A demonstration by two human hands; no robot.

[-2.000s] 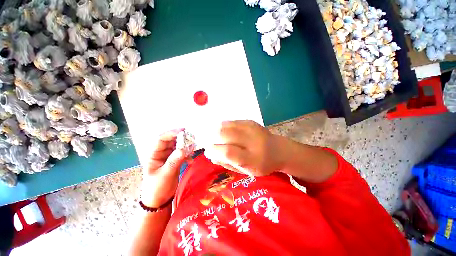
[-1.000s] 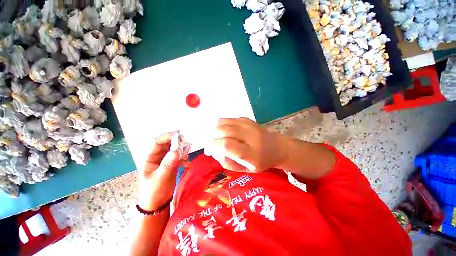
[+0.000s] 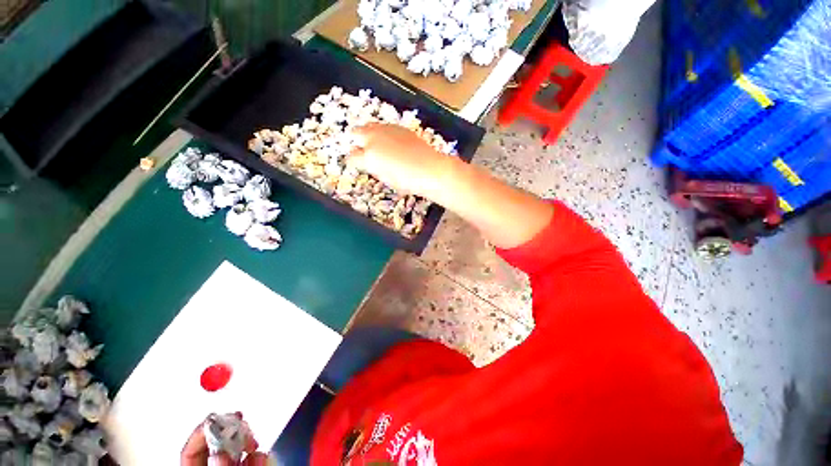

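Note:
My left hand [image 3: 194,448], cut off by the bottom edge, holds a grey-white ruffled ornament piece [image 3: 228,435] over the near part of the white work sheet [image 3: 273,341]. A red spot [image 3: 216,377] lies on the sheet above it. My right hand [image 3: 392,157] reaches into the black tray [image 3: 301,177] onto the small white and yellow-orange pieces [image 3: 319,146]. Its fingertips are among the pieces; whether they grip one cannot be told. No stick shows.
A small cluster of ornaments [image 3: 226,193] lies between sheet and tray. A large grey pile [image 3: 46,391] is at lower left. Bluish-white pieces [image 3: 437,32] lie on cardboard beyond the tray. An empty dark tray [image 3: 100,82], red stool [image 3: 556,89] and blue stacked goods [image 3: 729,91] also show.
The view has turned right. My right hand has left the area over the sheet and moved into the black tray. My left hand still holds an ornament piece.

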